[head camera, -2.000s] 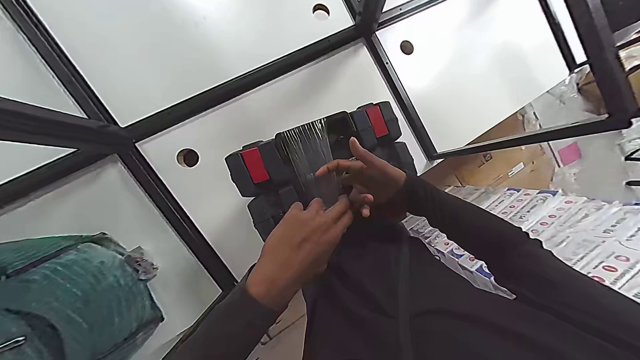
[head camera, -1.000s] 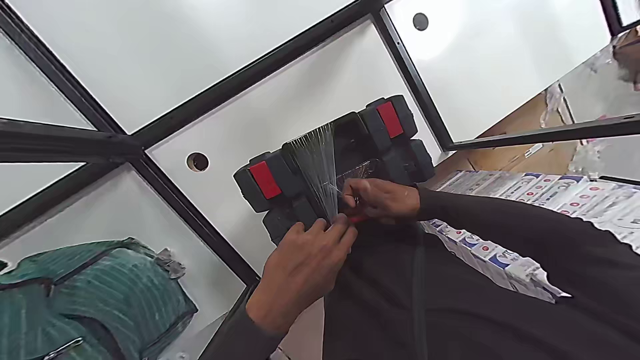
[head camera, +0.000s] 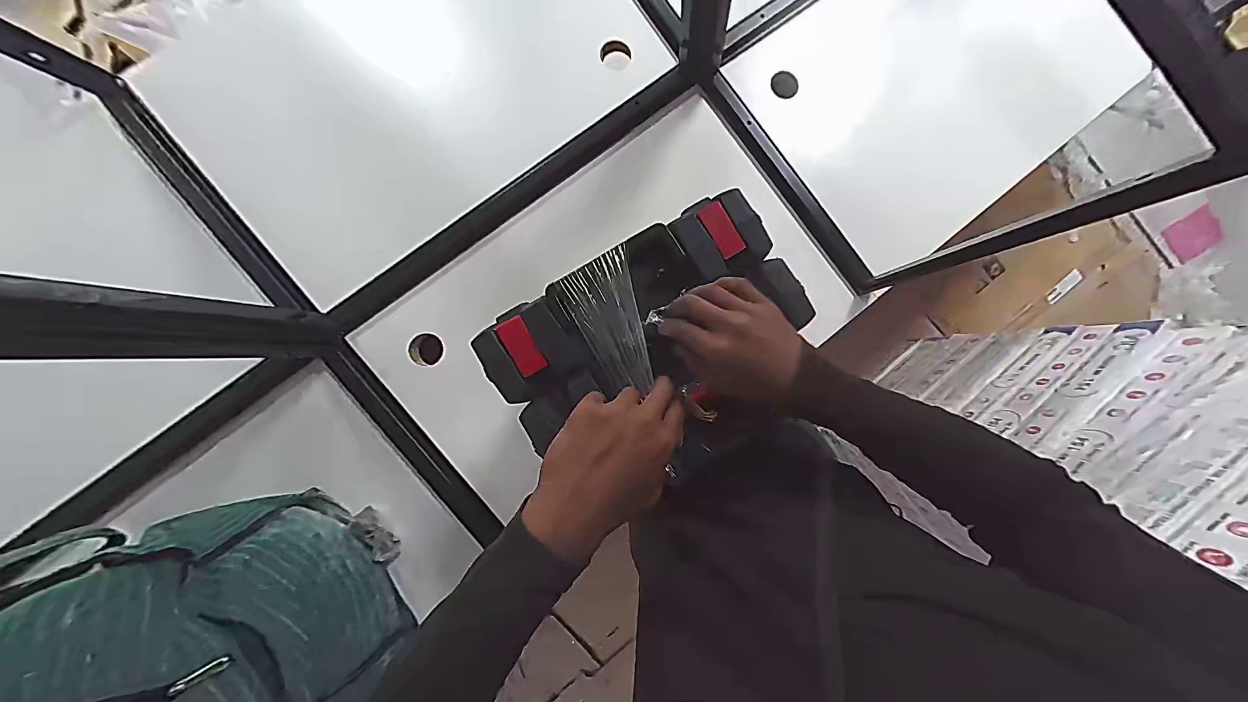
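Black hex-ended dumbbells [head camera: 522, 343] with red patches lie side by side on a white shelf panel [head camera: 468, 302], just in front of me. Clear stretch wrap [head camera: 606, 317] runs in taut, creased strands over the black middle part between their ends. My left hand [head camera: 614, 458] is closed at the near end of the strands, its fingertips pinching the film. Just right of the wrap, my right hand [head camera: 731, 336] has its fingers curled together around a small bit of clear film. The undersides of the dumbbells are hidden.
Black metal frame bars [head camera: 526, 205] divide the white panels, some of which have round holes. A green plastic-wrapped bundle [head camera: 224, 604] lies at lower left. Rows of white printed boxes [head camera: 1092, 390] stand at right, near brown cardboard [head camera: 1033, 278]. Floor tiles [head camera: 595, 614] show below.
My right hand has drawn back from the left hand and the strands, its fingers now curled rather than spread. The left hand stays at the wrap's near end. The view has shifted.
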